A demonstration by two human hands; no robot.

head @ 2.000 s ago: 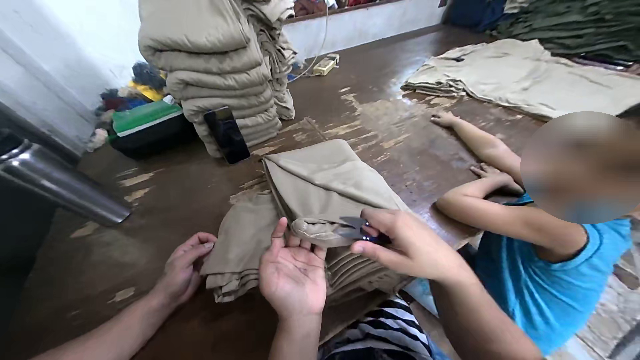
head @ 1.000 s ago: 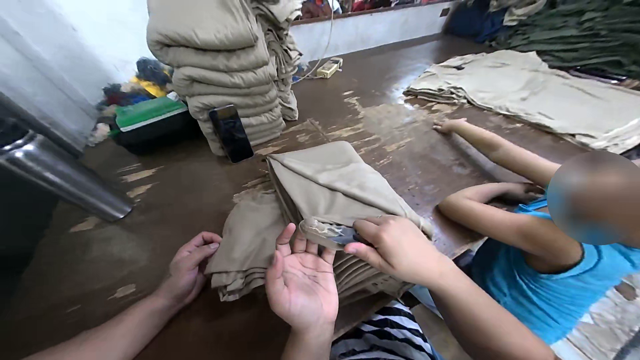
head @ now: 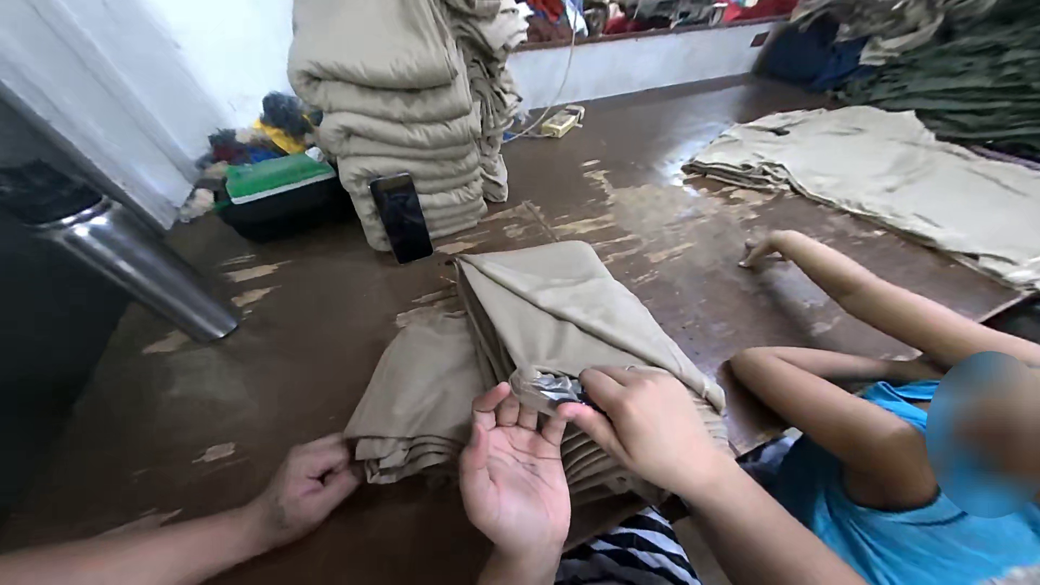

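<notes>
My left hand (head: 520, 483) lies palm up at the front of the folded khaki cloth stack (head: 561, 301), its fingertips at a curled cloth edge. The palm is bare. My right hand (head: 654, 422) comes in from the right, shut on small metal thread snips (head: 561, 388) whose blades point left over that edge, just above my left fingertips. Most of the handle is hidden in my fingers. More folded khaki layers (head: 418, 398) spread out to the left of the stack.
Another person's hand (head: 313, 487) rests at the left cloth layers. At right, a person in blue (head: 877, 487) leans on the table. Behind stand a tall khaki pile (head: 398, 106), a phone (head: 401, 218), a black tub (head: 280, 207), a steel tumbler (head: 154, 268) and spread light cloth (head: 886, 171).
My right hand and the snips have shifted slightly left toward my left fingertips. The person in blue has moved to the right, one arm stretched further along the table.
</notes>
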